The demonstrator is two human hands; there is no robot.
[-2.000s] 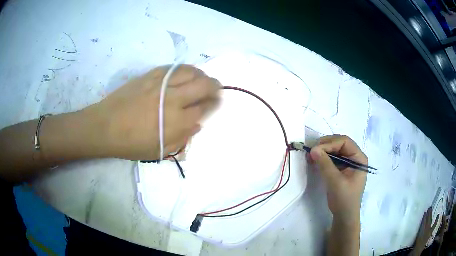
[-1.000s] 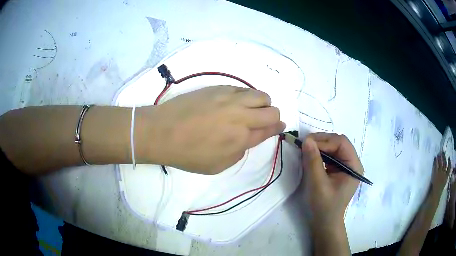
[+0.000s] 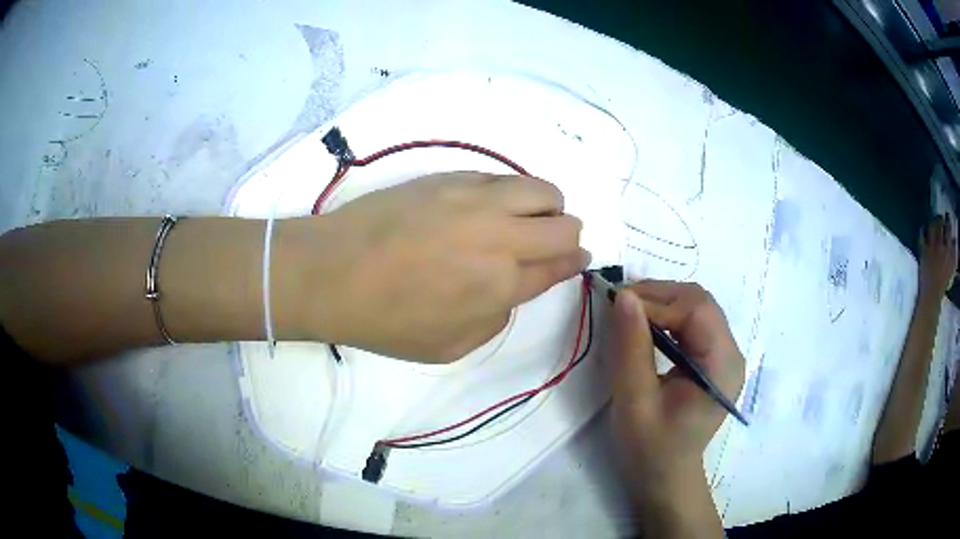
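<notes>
The white housing [image 3: 284, 405] lies on the table, with a red and black wire pair [image 3: 432, 143] curving around inside it. Small black connectors sit at the upper left [image 3: 337, 145], at the lower left [image 3: 374, 463] and at the right [image 3: 608, 274]. My left hand [image 3: 453, 263] reaches across the housing, its fingertips at the wires beside the right connector; what they pinch is hidden. My right hand [image 3: 679, 368] holds dark tweezers [image 3: 690, 368], their tips at the same wires. A white cord [image 3: 267, 279] crosses my left wrist.
The white tabletop [image 3: 800, 274] bears pen marks and smudges. A dark green belt [image 3: 726, 53] with a metal rail [image 3: 905, 79] runs along the upper right. Another person's arm [image 3: 914, 347] shows at the right edge.
My left hand has moved right from the housing's upper left to the right connector, uncovering the upper left connector. The tweezers now slant more steeply, and the view has shifted slightly.
</notes>
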